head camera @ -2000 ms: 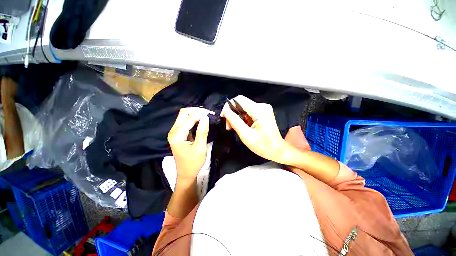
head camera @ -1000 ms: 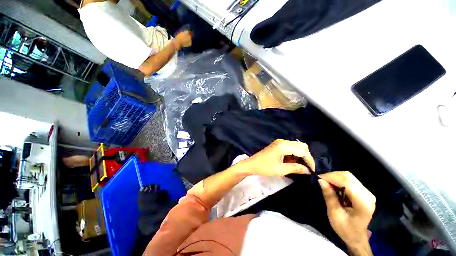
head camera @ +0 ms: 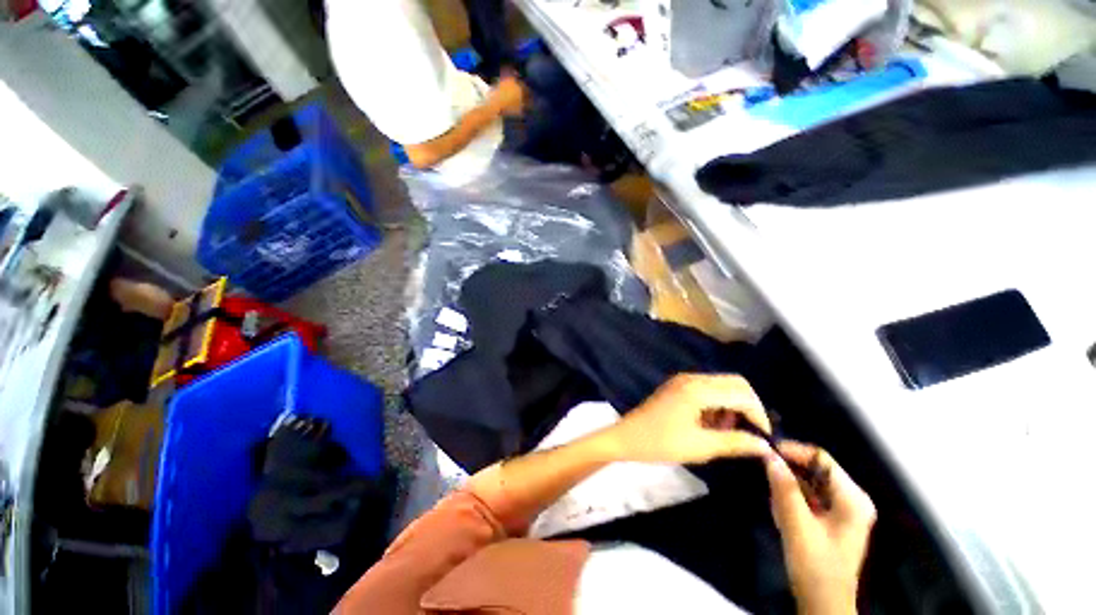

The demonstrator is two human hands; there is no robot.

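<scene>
A black garment [head camera: 613,348] lies over my lap and spreads left below the table edge. My left hand [head camera: 697,421] pinches a narrow dark fold of it between the fingertips. My right hand [head camera: 823,511] pinches the same fold just to the right, the fingertips of both hands close together. A small dark brownish thing shows in my right palm; it is too blurred to name. A white cloth or paper piece [head camera: 625,495] lies under my left forearm. I cannot make out any thread or needle.
A phone [head camera: 965,338] and a long black cloth piece [head camera: 889,144] lie on the white table [head camera: 817,258]. Clear plastic [head camera: 445,228] lies beyond the garment. A blue bin [head camera: 222,421] holding black items and a blue crate [head camera: 289,204] stand left. Another person's arm [head camera: 463,130] shows at top.
The view has swung left, showing more floor and bins. Both hands have come together on a dark fold. Since one second ago they have barely moved on the garment.
</scene>
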